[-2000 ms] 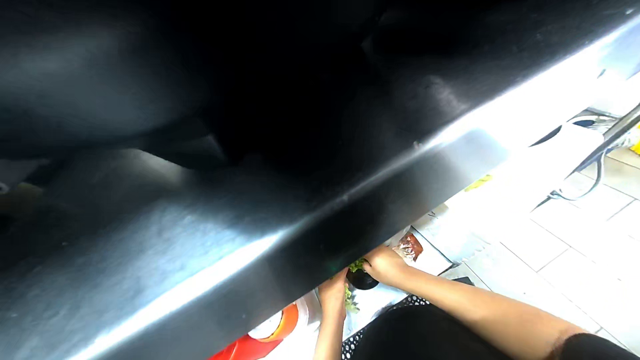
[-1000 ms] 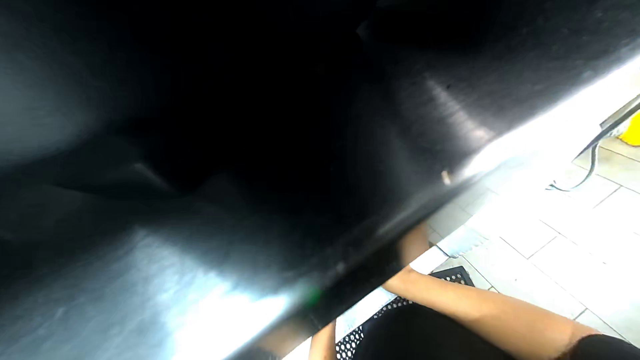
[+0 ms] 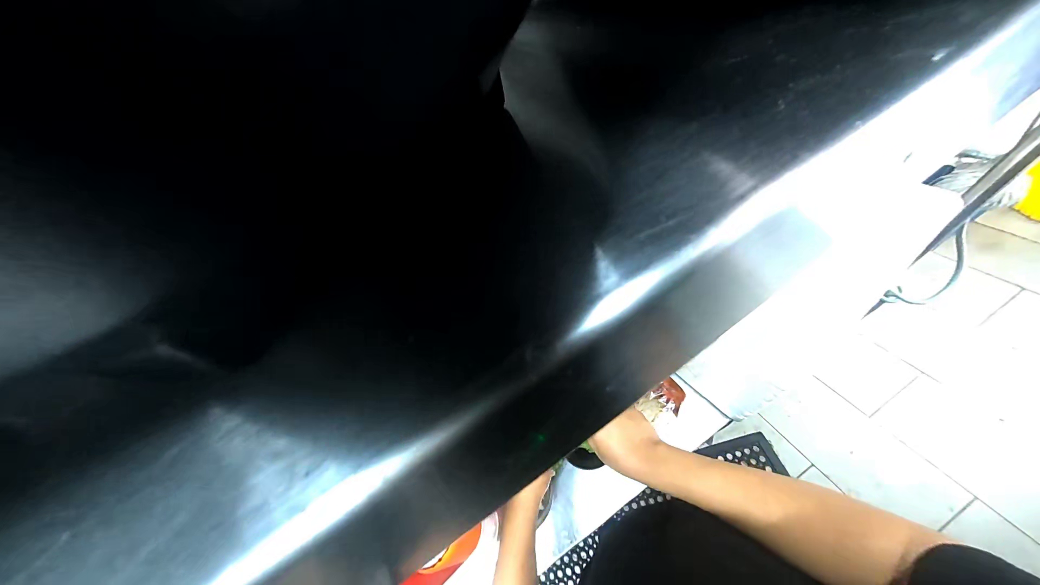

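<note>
A dark metal shelf or hood [image 3: 455, 325] fills most of the head view and cuts off the fingers of both hands. Under its lower edge, my right hand [image 3: 626, 439] is beside a small black bowl [image 3: 585, 459] with some green leaves at its rim; whether the hand holds anything is hidden. To the left, my left hand [image 3: 532, 491] is near more greens and a dark round rim, its fingers also covered. Beyond my right hand lies a clear plastic bag [image 3: 664, 400] with red and pale contents.
An orange-red container [image 3: 455, 552] stands left of my left forearm. A perforated black rubber mat [image 3: 747, 455] lies on the tiled floor [image 3: 910, 439] beside the white work surface [image 3: 609, 496]. At the right are a metal bar [image 3: 995, 175] and a hose [image 3: 960, 252].
The view has shifted. A second ago the metal edge covered more of both hands; the bowl, the bag and the orange-red container are in sight again.
</note>
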